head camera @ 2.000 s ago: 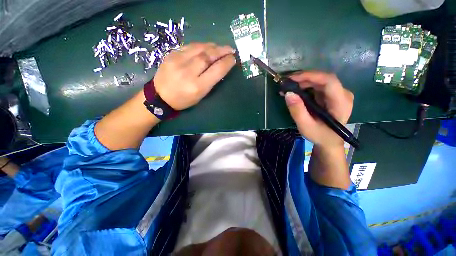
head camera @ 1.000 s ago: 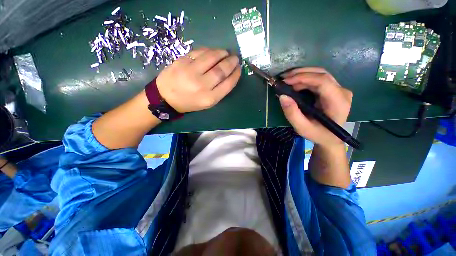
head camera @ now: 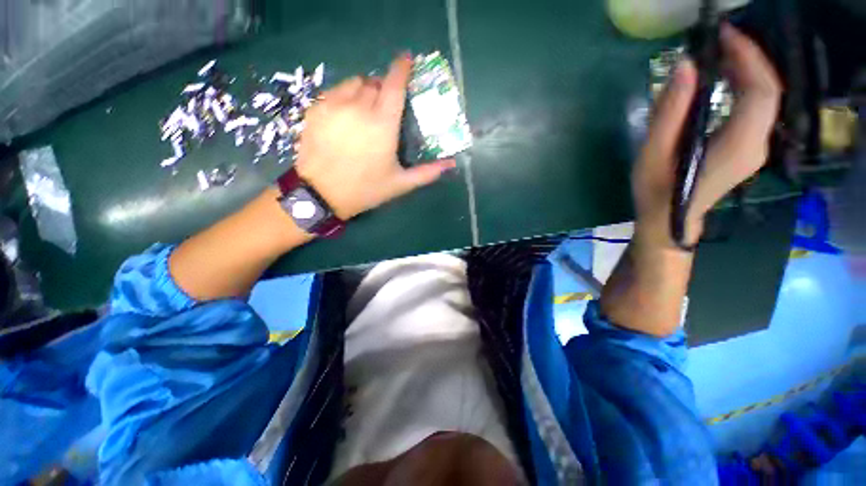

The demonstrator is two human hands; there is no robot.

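The circuit board [head camera: 439,112], green with a large white area, lies tilted beside the mat's pale seam. My left hand [head camera: 351,152] spans it, with a fingertip at its upper left corner and the thumb at its lower edge, gripping it by its ends. My right hand [head camera: 712,142], blurred, holds the black soldering iron [head camera: 696,142] at the right, away from the board. The iron points up and its tip is not clear. The board stack [head camera: 665,68] is mostly hidden behind my right hand. The component pile [head camera: 275,109] lies left of my left hand.
The tub [head camera: 650,14] is cut off by the top edge. A dark stand with a yellow-gold patch [head camera: 838,128] is at far right. A clear plastic bag [head camera: 49,197] lies far left. A dark panel [head camera: 745,275] is below the right bench edge, with a black cord nearby.
My right hand has moved the iron from the board to the far right and turned it upright. My left hand has opened wider around the board, which now tilts more. The view has shifted.
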